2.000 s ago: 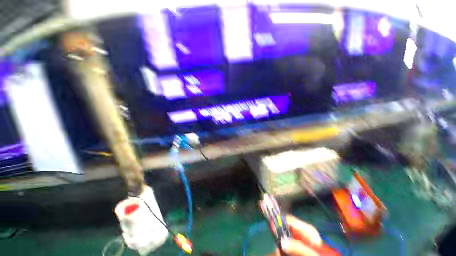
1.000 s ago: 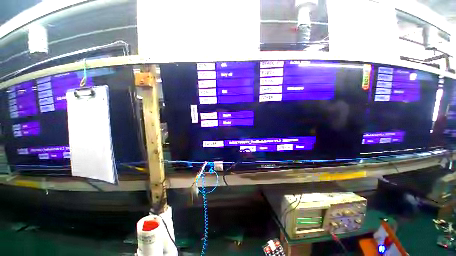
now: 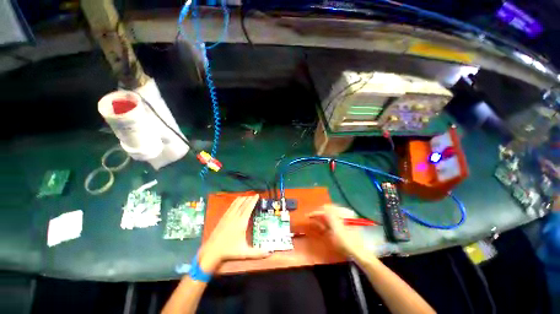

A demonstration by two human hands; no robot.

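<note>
A green main circuit board (image 3: 272,232) lies on the orange-brown base plate (image 3: 313,197), its far edge at the black connector block (image 3: 291,204) with cables. My left hand (image 3: 232,234), with a light blue strap (image 3: 198,270) on its wrist, is spread along the board's left side, fingers apart; whether it grips the board is unclear. My right hand (image 3: 331,228) is to the right of the board, blurred. A red pen-like tool (image 3: 361,221) shows beside my right hand, apparently held in it. A thin dark tip points at the board's right edge.
Two boards (image 3: 184,219) (image 3: 142,207), a white slip (image 3: 65,227) and tape rolls (image 3: 99,181) lie left. A remote control (image 3: 394,211), orange switch box (image 3: 433,162) and oscilloscope (image 3: 387,104) stand right. A blue coiled cord (image 3: 212,101) hangs ahead. A blue cable (image 3: 344,162) loops right.
The view has tilted down from the screens to the bench. Both hands and the board on the plate now show. The remote, earlier in my hand, now lies on the bench.
</note>
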